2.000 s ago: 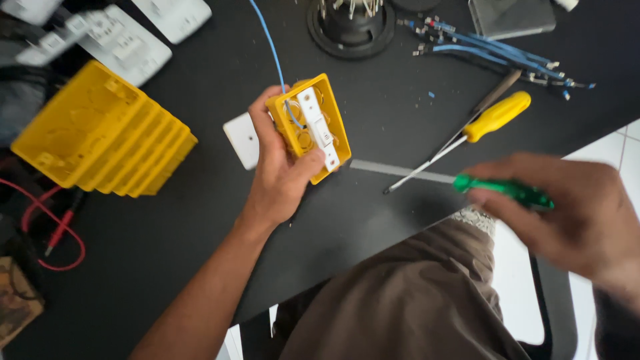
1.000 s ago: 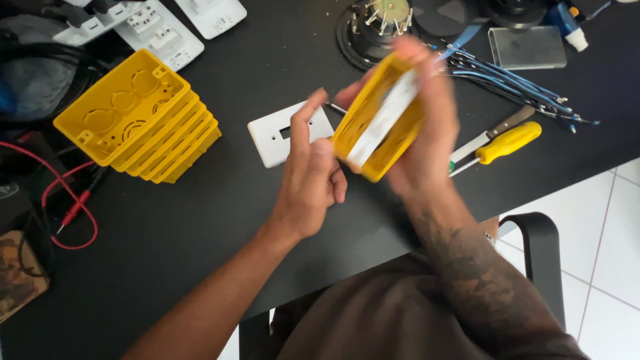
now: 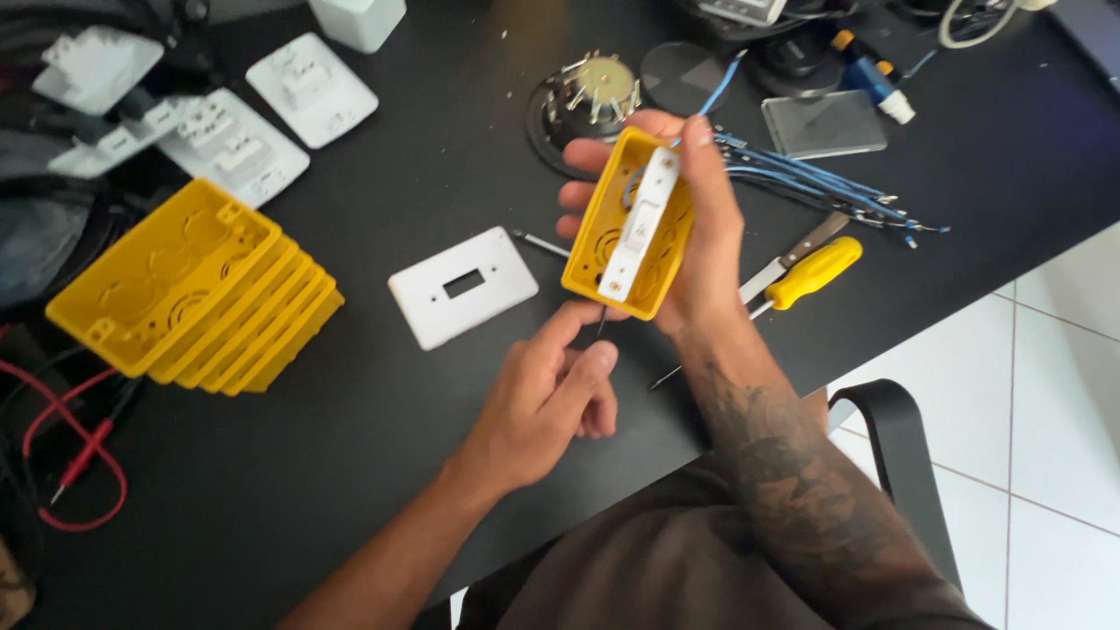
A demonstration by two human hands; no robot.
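Note:
My right hand (image 3: 709, 236) holds a yellow plastic electrical box (image 3: 584, 249) tilted, its open side facing me. A white switch on a mounting strap (image 3: 646, 219) lies lengthwise across the box. A blue wire (image 3: 723, 83) comes out past my right thumb at the top. My left hand (image 3: 560, 394) is just below the box's lower end, fingers bent, near a thin dark strand (image 3: 603, 321) there; whether the fingers grip it is unclear. A white wall plate (image 3: 464, 287) with a rectangular opening lies on the table, left of the box. A screwdriver shaft (image 3: 541, 242) shows behind the box.
Nested yellow boxes (image 3: 254, 297) and white socket plates (image 3: 313, 90) are at left, near a red test lead (image 3: 87, 455). On the right lie a yellow-handled screwdriver (image 3: 814, 273), a knife (image 3: 814, 241), blue wires (image 3: 814, 179) and a clear case (image 3: 824, 124). A speaker (image 3: 604, 83) stands behind.
Two seconds ago my left hand held the box and my right hand a green-handled screwdriver. The box is now in my right hand. Since one second ago, my left hand has moved below the box.

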